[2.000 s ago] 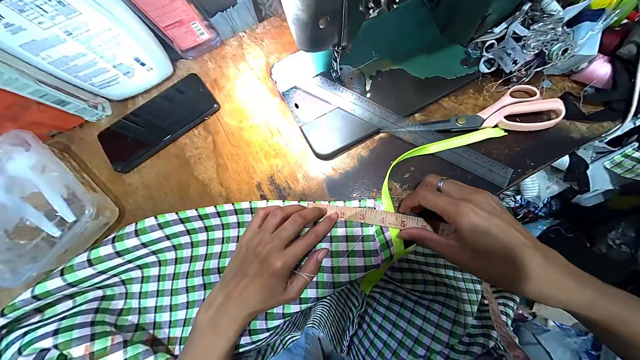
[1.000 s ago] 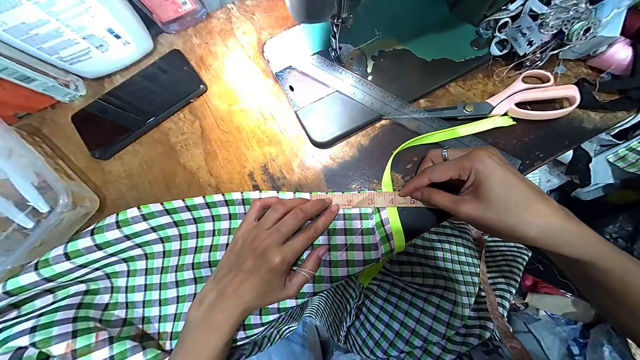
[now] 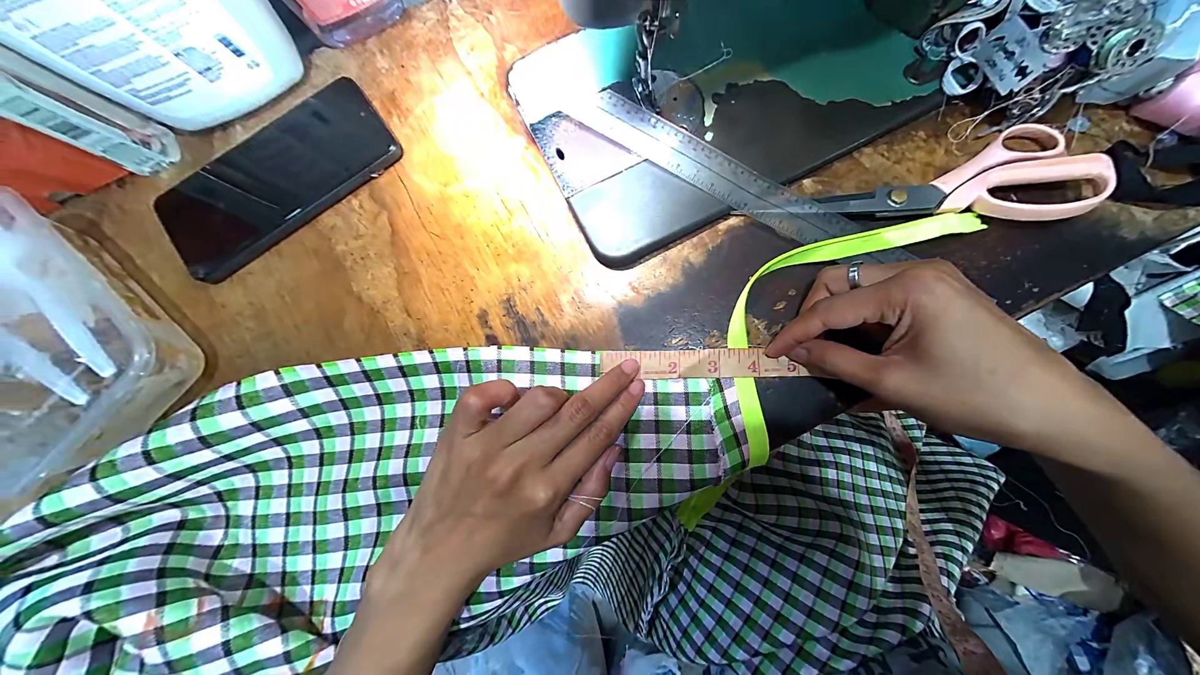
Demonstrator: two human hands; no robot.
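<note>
Green, black and white checked fabric [image 3: 309, 469] spreads across the lower view. My left hand [image 3: 525, 469] lies flat on it, fingertips pressing the end of a measuring tape [image 3: 694, 364] against the cloth's upper edge. My right hand [image 3: 900, 337] pinches the tape near its 5 mark between thumb and fingers. Under the tape, a neon yellow-green strip [image 3: 753, 412] crosses the fabric's right edge and curves up toward the scissors. More of the tape hangs down at the lower right. Pink-handled scissors [image 3: 1041, 183] and a metal ruler [image 3: 712, 169] lie beyond my right hand.
The sewing machine's needle area [image 3: 647, 56] stands at the top centre over its plate [image 3: 647, 206]. A black smartphone [image 3: 281, 178] lies on the wooden table [image 3: 441, 272]. A clear plastic container [image 3: 141, 347] and a white bottle [image 3: 159, 56] are at left; bobbins [image 3: 1125, 42] crowd the upper right.
Two seconds ago the tape slanted down to the right; now it runs nearly level along the cloth's edge. My right fingers have shifted their hold on it. My left hand stays on the fabric.
</note>
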